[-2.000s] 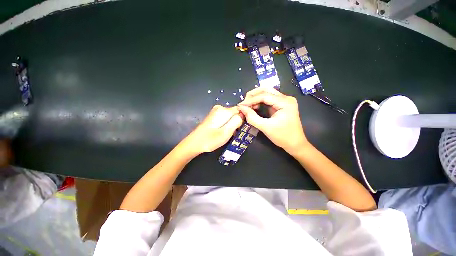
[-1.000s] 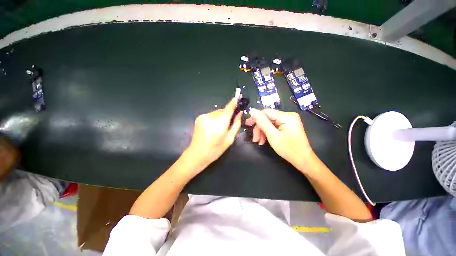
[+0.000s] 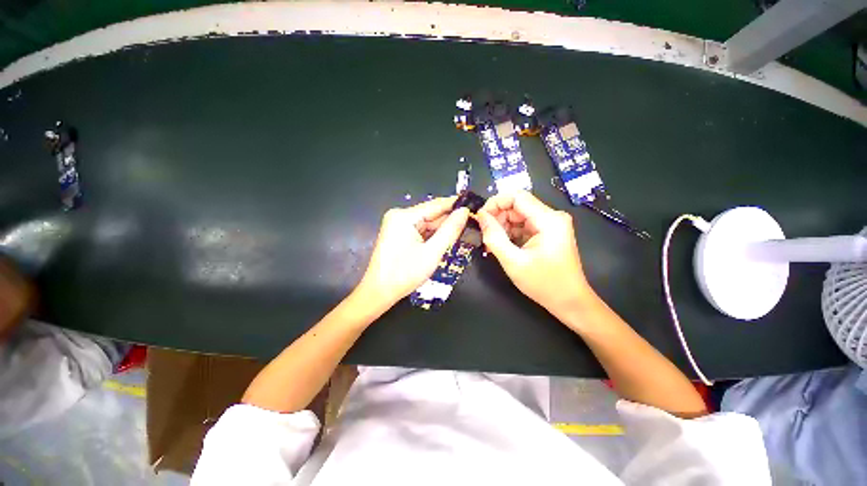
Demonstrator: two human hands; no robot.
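Observation:
A blue circuit board [image 3: 443, 279] hangs tilted below my fingertips, its white end towards me. A black end module [image 3: 469, 201] is at its upper end, between my hands. My left hand [image 3: 409, 249] pinches the black module between thumb and fingers. My right hand [image 3: 534, 239] has its thumb and curled fingers against the module's right side; whether it also holds a tiny part is hidden. A small white and dark piece [image 3: 463, 177] shows just above the module. Tiny pale specks [image 3: 409, 198] lie beside my left fingers.
Two more blue boards, one [image 3: 504, 152] above my right hand and one [image 3: 576, 161] to its right with a thin dark stick [image 3: 620, 220]. Another board [image 3: 67, 171] is far left. A white fan base [image 3: 741, 263] and its cord [image 3: 668, 294] are right. Sleeved people sit either side.
The board in my hands has swung into view below my fingers, its face showing. My right fingertips have closed in against the black module, and my left fingers have bent around it.

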